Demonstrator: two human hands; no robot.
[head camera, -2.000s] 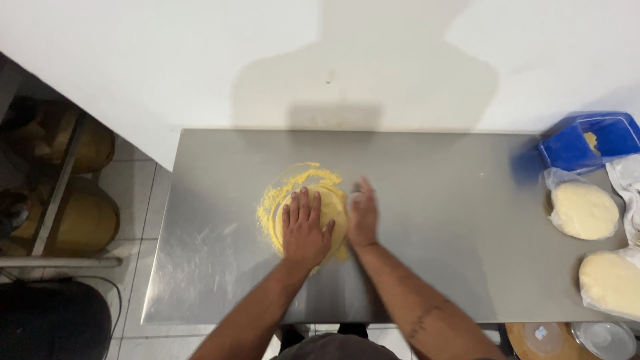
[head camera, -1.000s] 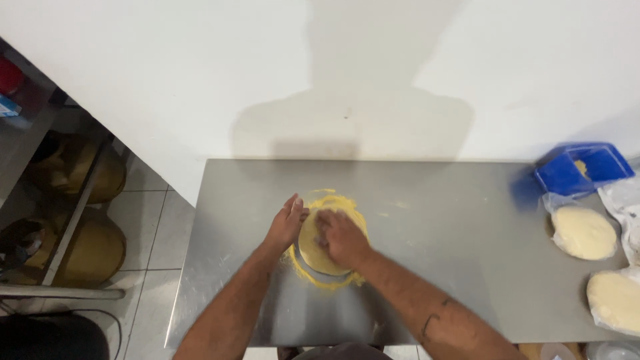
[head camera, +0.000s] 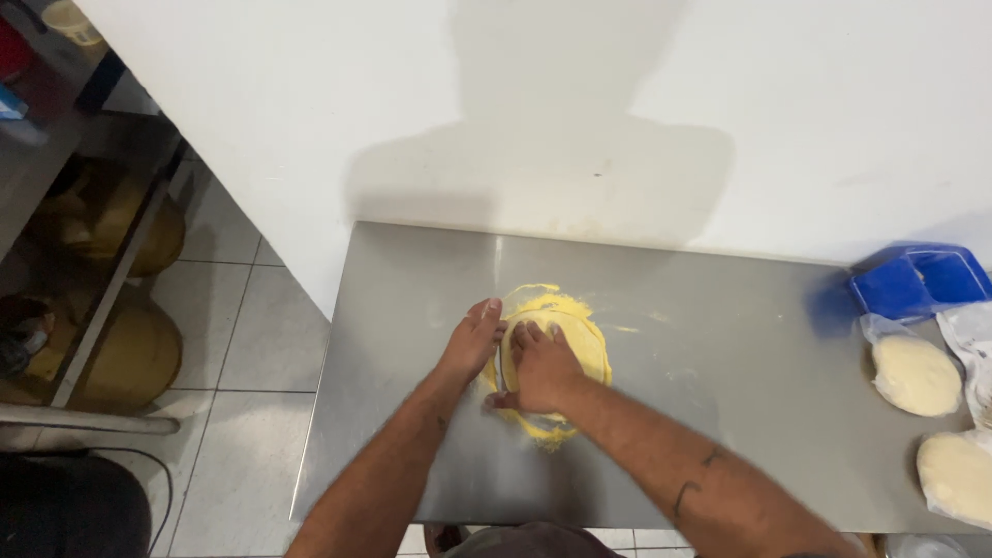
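A flat round of pale dough (head camera: 585, 349) lies on the stainless steel table (head camera: 744, 364), ringed by yellow flour or meal (head camera: 570, 304). My right hand (head camera: 546, 368) presses on the dough with its palm down and its fingers spread, covering the lower left part of the round. At the dough's left edge, my left hand (head camera: 474, 337) is tipped on its side with its fingertips near the rim; it grips nothing that I can see. Whether those fingertips touch the dough cannot be told.
Bagged pale dough pieces (head camera: 918, 376) (head camera: 957, 473) lie at the table's right end, beside a white cloth or bag (head camera: 969, 333) and a blue plastic container (head camera: 891, 287). A white wall (head camera: 403, 101) borders the table's back edge. Left are a metal rack (head camera: 101, 310) and yellowish gas cylinders (head camera: 132, 349).
Two seconds ago my left hand was flat on the dough and my right hand at its right edge. Now my right hand presses it and my left is at its left edge.
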